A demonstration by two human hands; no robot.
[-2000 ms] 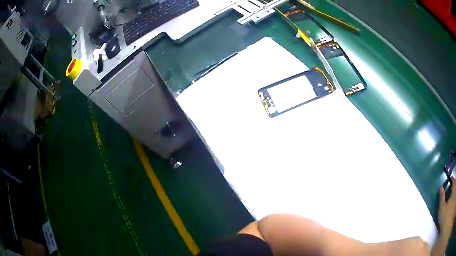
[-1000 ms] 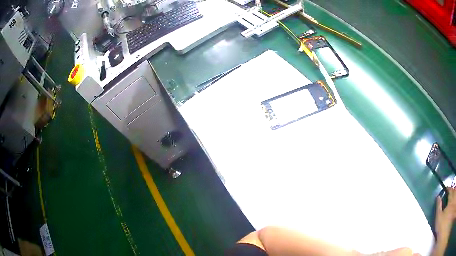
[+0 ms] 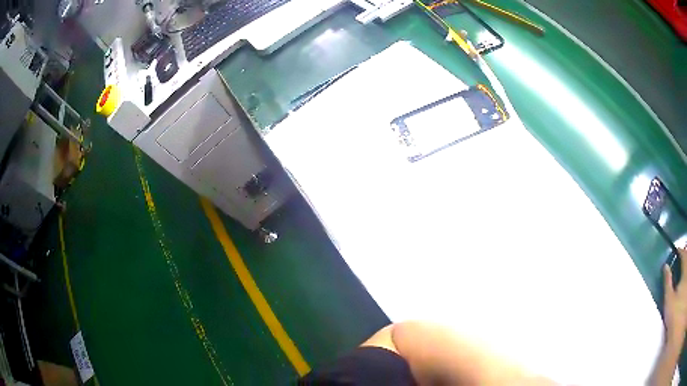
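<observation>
My left forearm enters at the bottom centre with a dark sleeve and reaches right over the white sheet (image 3: 527, 249). My left hand (image 3: 677, 290) is at the right edge, partly cut off. Its fingertips are at the near end of a black phone frame (image 3: 654, 199) over the green belt. Whether they grip it cannot be told. A small dark piece shows beside the fingers. My right hand is out of view. Another phone frame (image 3: 486, 114) lies alone on the sheet, white showing through its window.
A further phone frame (image 3: 493, 39) lies on the green belt (image 3: 584, 121) at the top, by a yellow-tagged cable (image 3: 461, 42). A brassy bar (image 3: 508, 13) slants there. A grey cabinet (image 3: 197, 143), keyboard (image 3: 248, 16) and yellow-red button (image 3: 108, 99) are at left.
The top belt frame has moved up and left, away from the set-aside frame. The frame at my left hand shows more than two seconds ago. The whole view has shifted slightly.
</observation>
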